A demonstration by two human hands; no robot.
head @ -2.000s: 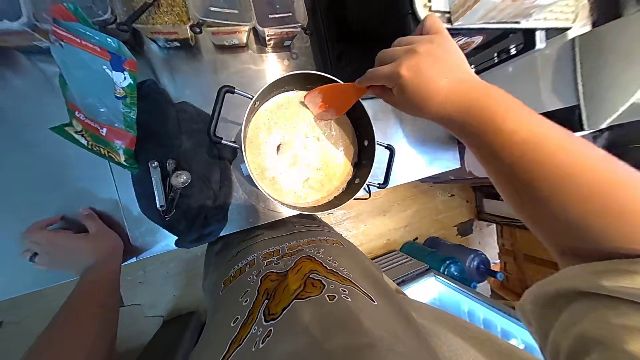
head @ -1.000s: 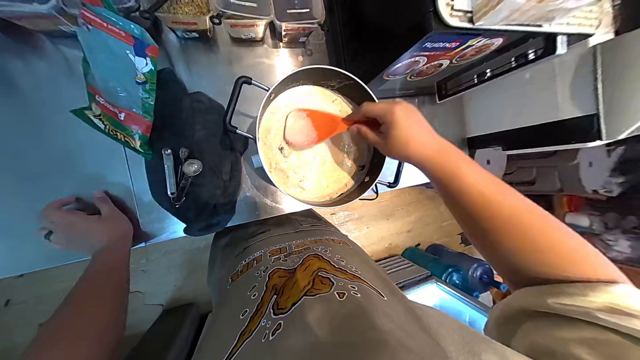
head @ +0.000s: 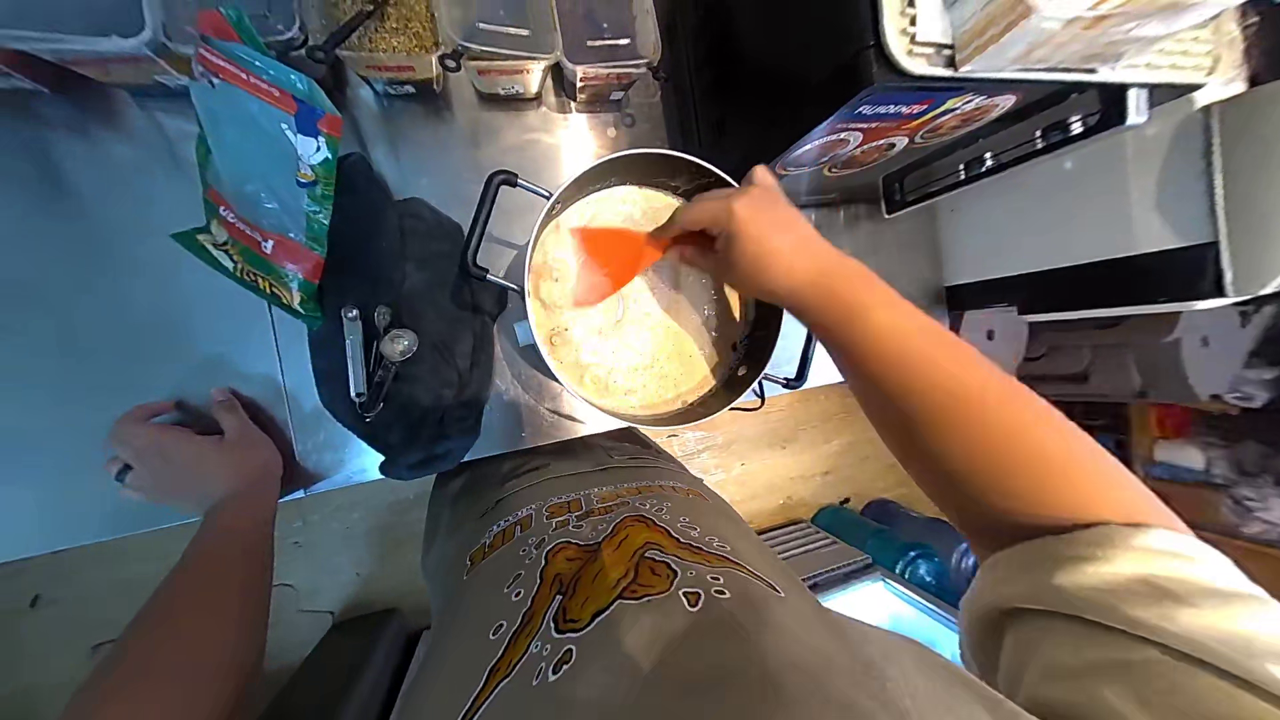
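My right hand grips the handle of an orange spatula, its blade over the left part of a two-handled pot. Pale, creamy liquid with small bubbles fills much of the pot. My left hand rests on the steel counter at the left; a dark object shows between its thumb and fingers, and whether it is held is unclear. Between that hand and the pot, metal measuring spoons lie on a dark cloth.
A green and red plastic pouch lies beside the cloth. Lidded containers line the back of the steel counter. Right of the pot stands a boxy black appliance with a tray on top. Bottles are below the counter's edge.
The orange spatula, held in my right hand, has moved from the pot's upper right side to its left part. My left hand has stayed on the counter. The view has shifted slightly.
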